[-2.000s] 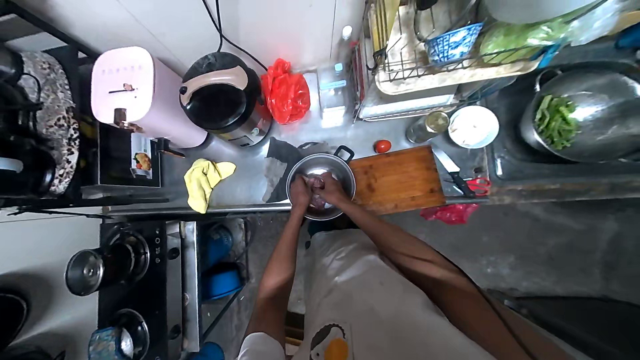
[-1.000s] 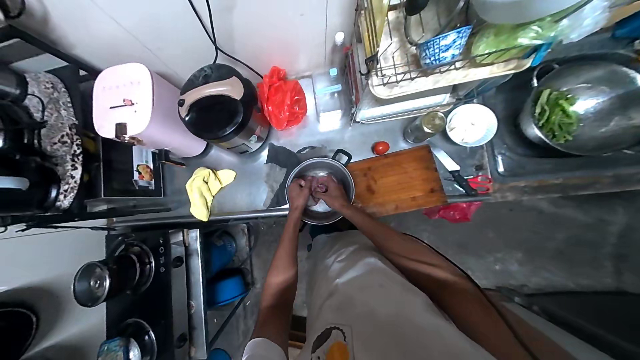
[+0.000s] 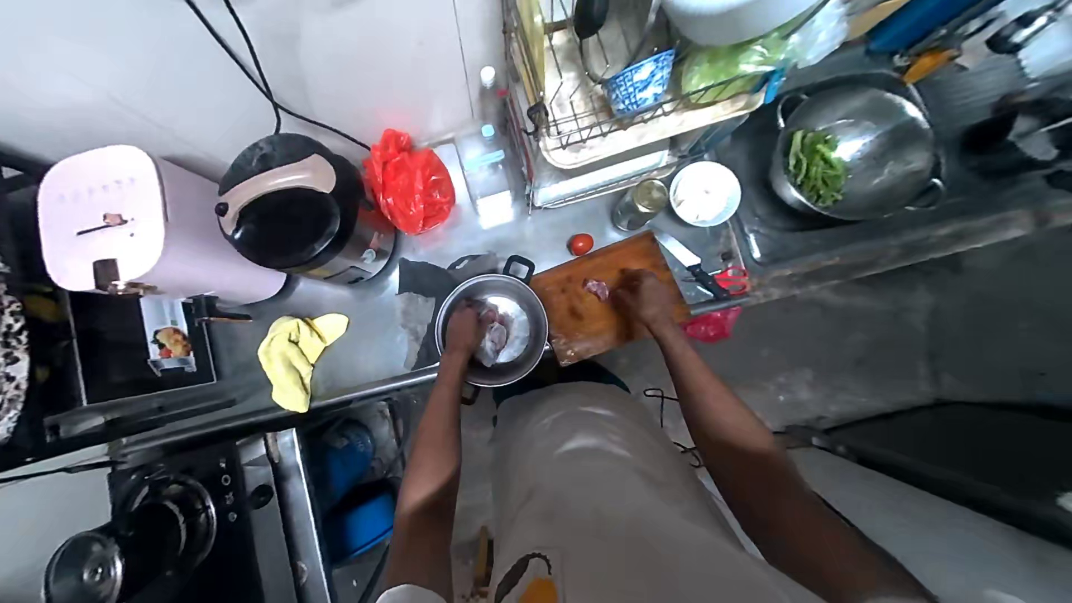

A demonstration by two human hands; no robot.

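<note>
My left hand [image 3: 466, 329] reaches into a steel pot [image 3: 536, 314] with black handles and touches the raw meat [image 3: 494, 337] inside; whether its fingers grip a piece is hard to tell. A small piece of raw meat [image 3: 597, 290] lies on the wooden cutting board [image 3: 578, 322], right of the pot. Just right of that piece, my right hand [image 3: 643, 297] is over the board, its fingers bent and blurred, so its hold cannot be made out. A small tomato [image 3: 580, 244] sits behind the board.
Right of the board lie a knife [image 3: 677, 249] and red-handled scissors [image 3: 732, 280]. Behind them stand a glass jar [image 3: 641, 205] and a white bowl [image 3: 705, 194]. A yellow cloth [image 3: 293, 356] lies left of the pot. A large metal pan [image 3: 888, 151] with cut greens rests over the sink.
My right hand has left the pot and moved right over the cutting board. A piece of meat now lies on the board, which was bare before. My left hand remains in the pot.
</note>
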